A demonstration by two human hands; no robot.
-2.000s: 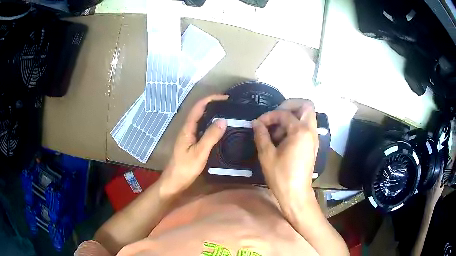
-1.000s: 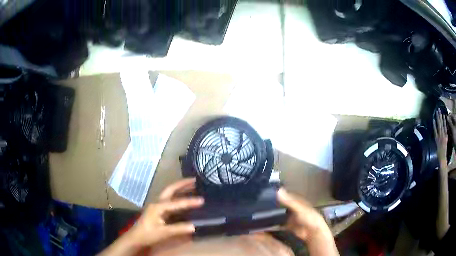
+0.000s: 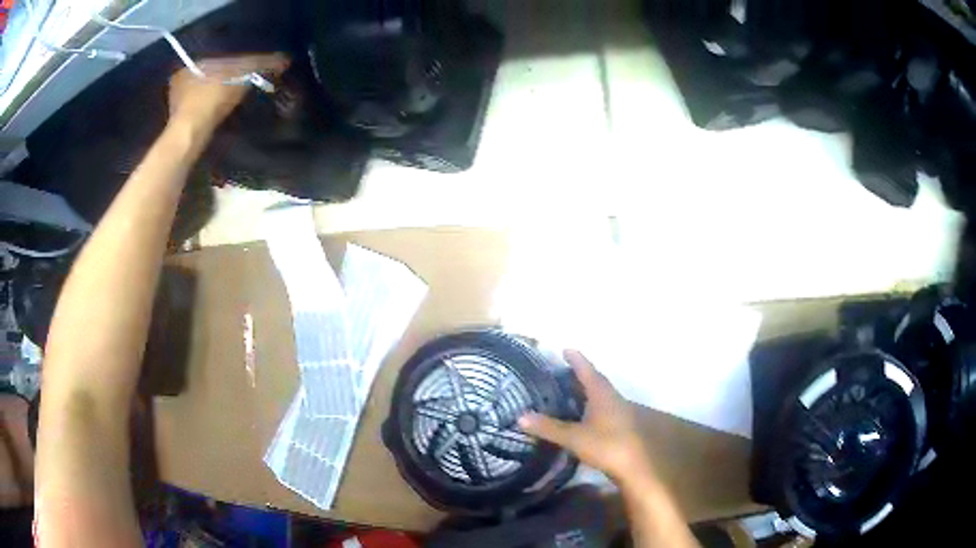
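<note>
A black desk fan [image 3: 468,423] stands at the near edge of the bench, its round grille facing up towards me and its dark base [image 3: 535,524] partly cut off by the lower rim. My right hand [image 3: 589,417] holds the fan's right side, thumb over the grille and fingers spread at the rim. My left hand [image 3: 225,94] reaches far to the upper left, at the dark fans [image 3: 385,80] there. Its fingertips are lost against the black, so its grip cannot be made out.
Ruled adhesive sheets [image 3: 326,375] lie crossed on the cardboard [image 3: 214,375] at left. A white sheet [image 3: 696,375] lies right of the fan, washed out by glare. Another black fan [image 3: 851,444] with pale strips on its rim is at right. Thin white cables [image 3: 171,43] cross the upper left.
The base underside with white strips faced up first; then both hands turned the fan grille-up. Now my left hand has left it and stretched to the upper left, while my right hand stays.
</note>
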